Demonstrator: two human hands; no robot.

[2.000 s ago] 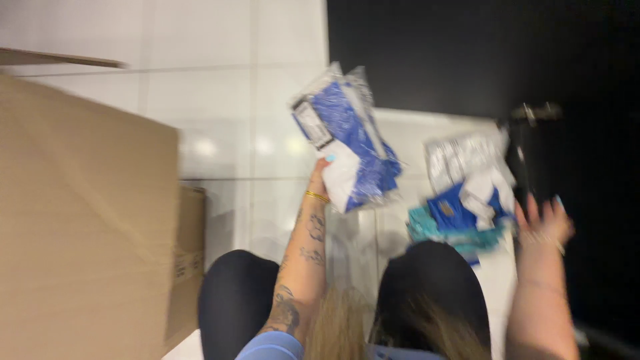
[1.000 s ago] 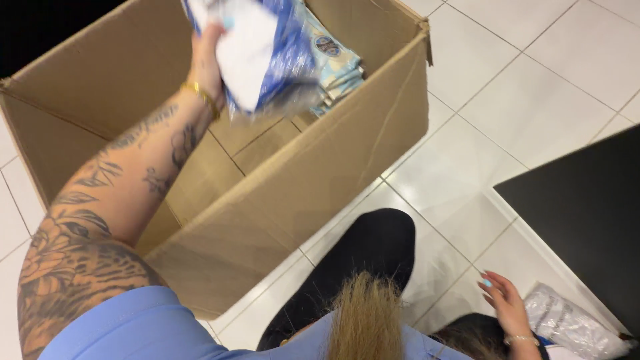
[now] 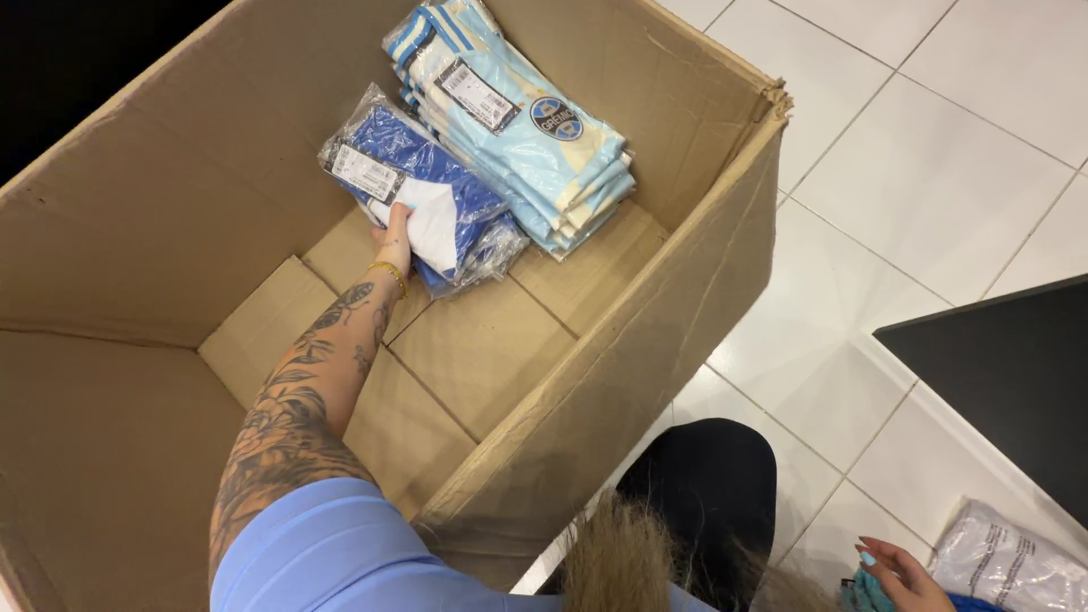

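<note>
My left hand (image 3: 393, 242) grips a small pile of blue-and-white garments in clear plastic bags (image 3: 438, 200), inside a large open cardboard box (image 3: 595, 365). That pile lies beside a stack of light-blue bagged garments (image 3: 544, 127), which bear labels and a round crest. Down at the lower right, my right hand (image 3: 909, 578) is beside a teal garment (image 3: 869, 591) and a clear plastic bag with a pale garment (image 3: 1003, 552). Its fingers are partly spread, and the palm side is hidden.
The box's near wall stands between my two arms. A black panel (image 3: 1011, 365) with a white edge rises at the right above white floor tiles (image 3: 926, 178). My knee (image 3: 705, 493) is close to the box.
My left hand has carried the blue-and-white bagged garments from the floor area by the black panel over the box wall and down beside the light-blue stack. The view has swung to the box.
</note>
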